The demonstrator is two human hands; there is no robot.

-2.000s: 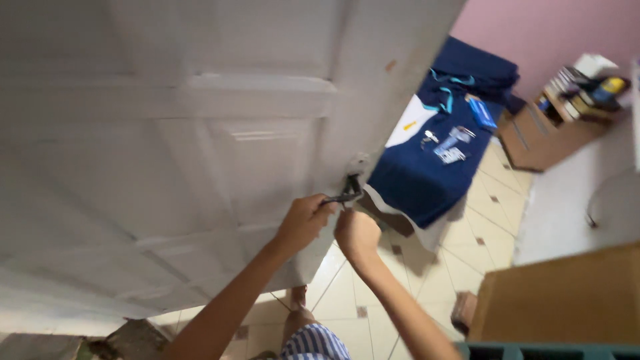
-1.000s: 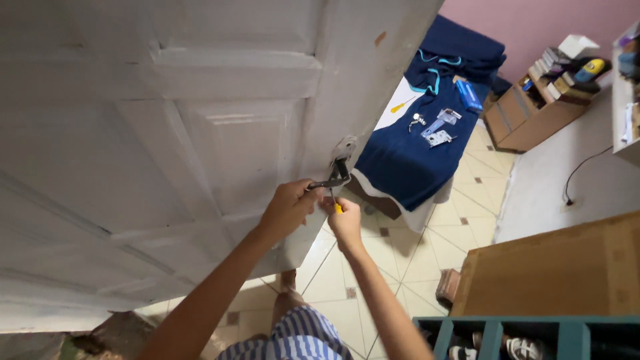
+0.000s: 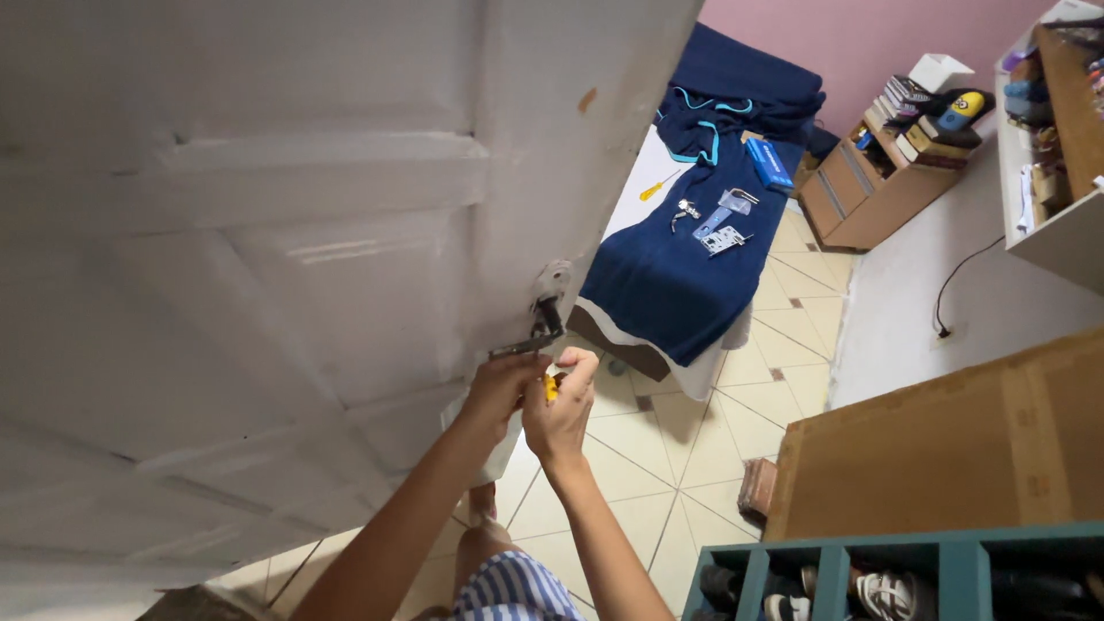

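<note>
A white panelled door (image 3: 379,241) fills the left side. Near its edge a dark metal door handle (image 3: 522,345) sticks out below a round hole in the wood. My left hand (image 3: 503,390) is at the handle from below, its fingers partly hidden; whether they grip it is unclear. Beside it, my right hand (image 3: 565,405) is closed around the yellow grip of a screwdriver (image 3: 550,388), whose shaft is out of sight. On the bed's dark blue cover (image 3: 673,285) lie a mortise lock case (image 3: 723,241), small metal parts (image 3: 687,209) and a blue box (image 3: 768,165). A second yellow screwdriver (image 3: 652,191) rests on the white sheet.
A wooden cabinet (image 3: 862,185) with books stands by the pink wall. A shelf unit (image 3: 1056,224) hangs at upper right. At lower right are a large cardboard box (image 3: 940,440) and a green shoe rack (image 3: 837,548). A cord (image 3: 953,276) runs to a wall socket.
The yellow screwdriver grip, hidden in the oldest frame, now shows in my right hand. Both hands stay by the door handle. The view has shifted, showing more of the shoe rack.
</note>
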